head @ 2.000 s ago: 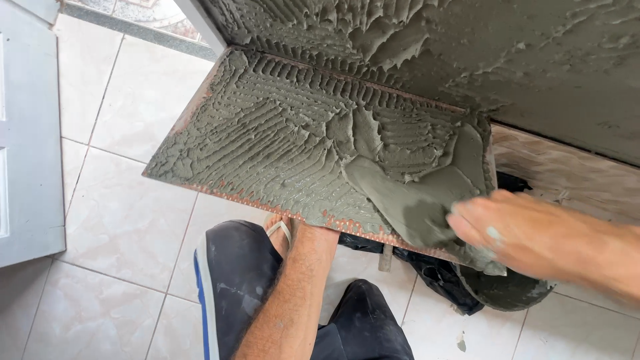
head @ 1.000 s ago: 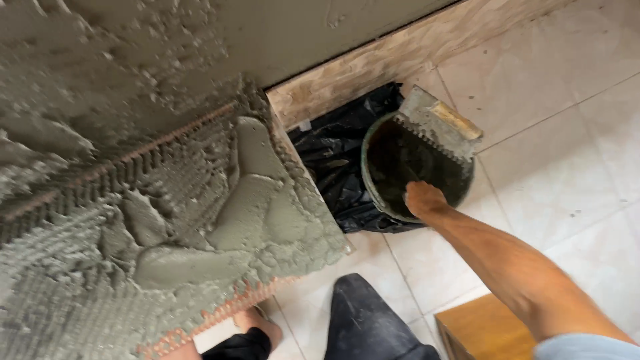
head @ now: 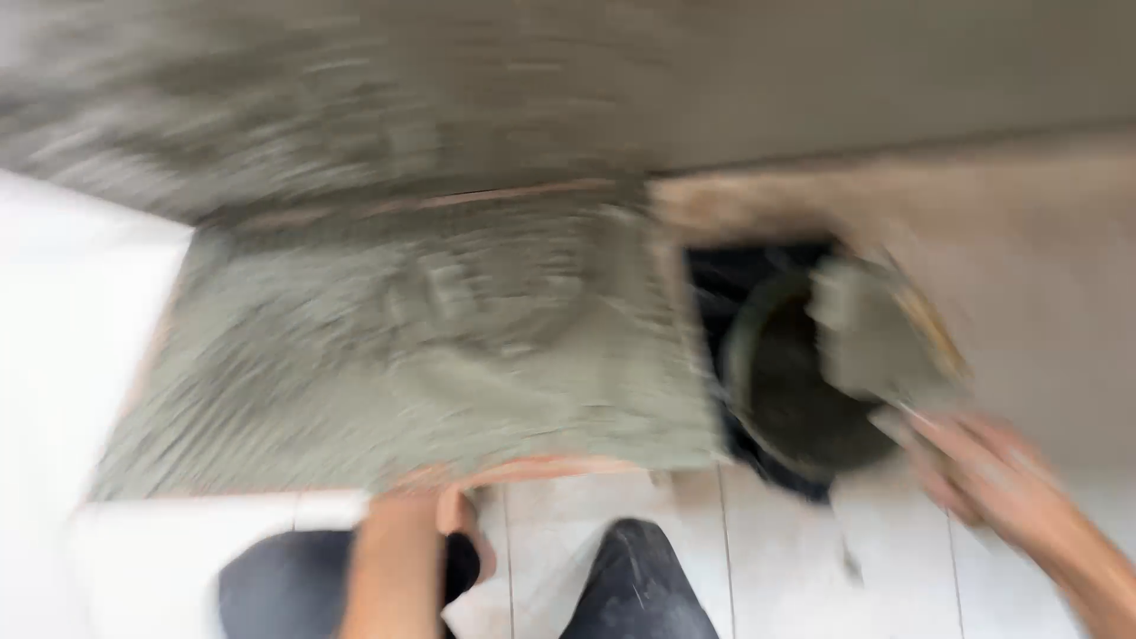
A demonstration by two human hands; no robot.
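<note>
A large tile (head: 408,355) coated with grey, partly ridged mortar is tilted against the mortar-covered wall (head: 799,80). My left hand (head: 406,510) is at its lower edge, with the fingers hidden beneath. On the right, my right hand (head: 976,461) grips a trowel by its handle beside a round bucket (head: 741,390) with dark contents. Grey mortar or a blade (head: 874,342) shows over the bucket rim, where blur merges it with the notched trowel's wooden handle (head: 932,328).
Black plastic sheeting (head: 723,275) lies around the bucket. Below the tile are my dark-clad knee (head: 639,586) and a bare foot (head: 479,541) on pale floor tiles (head: 763,550). A beige tiled strip (head: 1021,204) runs along the wall's base at right.
My right hand has moved from the mortar on the tile into the bucket, then out to its near right side. The view has swung right and partly back.
</note>
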